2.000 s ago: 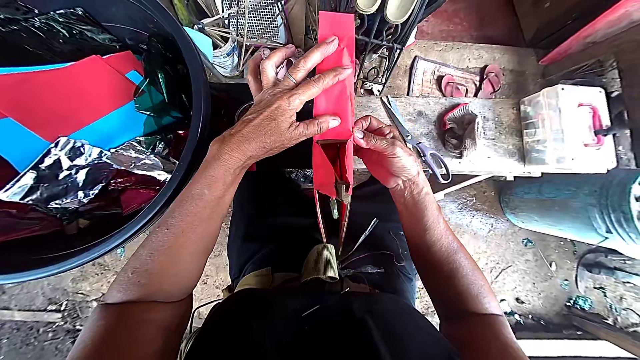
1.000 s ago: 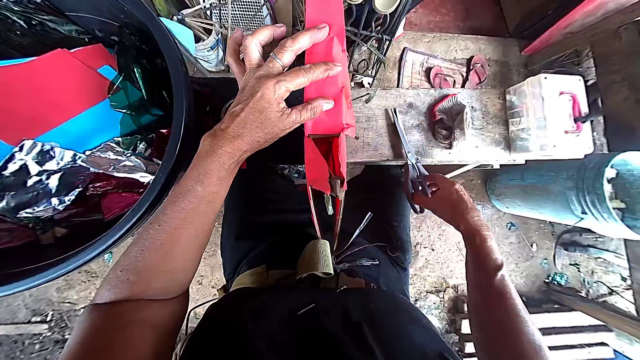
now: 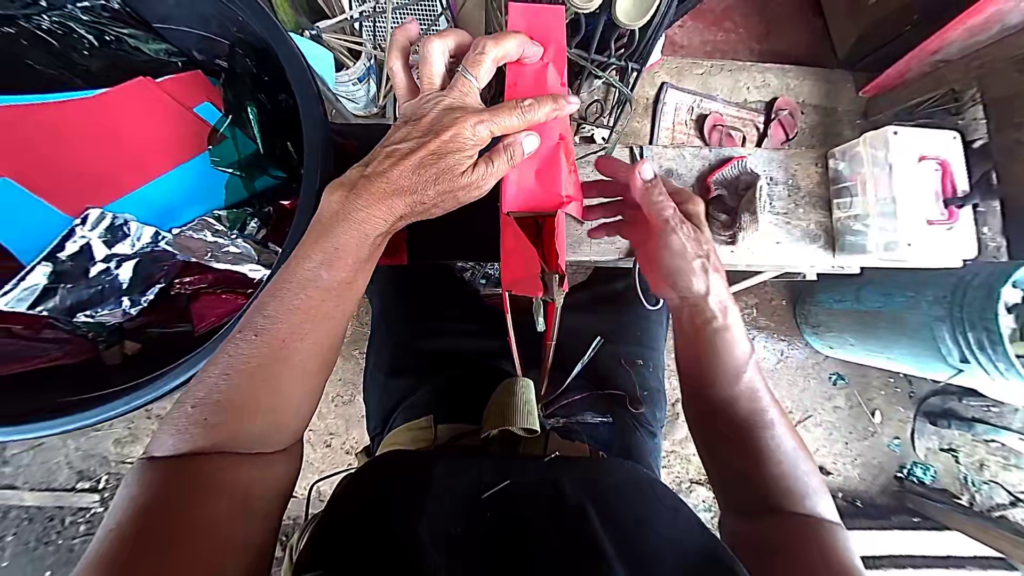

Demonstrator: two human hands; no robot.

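Note:
A long red paper-covered piece (image 3: 538,172) lies lengthwise in front of me, with an opening near its lower end. Thin sticks and string stick out of that end toward my lap. My left hand (image 3: 456,132), a ring on one finger, rests spread on the red paper, fingertips pressing its upper face. Close to its right edge, my right hand (image 3: 656,220) is held with fingers apart and nothing seen gripped in it. Scissors lie under or behind the right hand, mostly hidden; one handle loop (image 3: 646,286) shows below it.
At left stands a large black tub (image 3: 316,160) with red and blue sheets (image 3: 96,140) and metallic foil (image 3: 88,264). The wooden bench (image 3: 792,192) holds a knitted glove (image 3: 738,200) and a clear plastic box (image 3: 900,196). A blue bucket (image 3: 896,324) lies at right; slippers (image 3: 782,122) are beyond.
My right hand took hold of the scissors a second ago, then let them go and came back left beside the red paper. My left hand stays on the paper.

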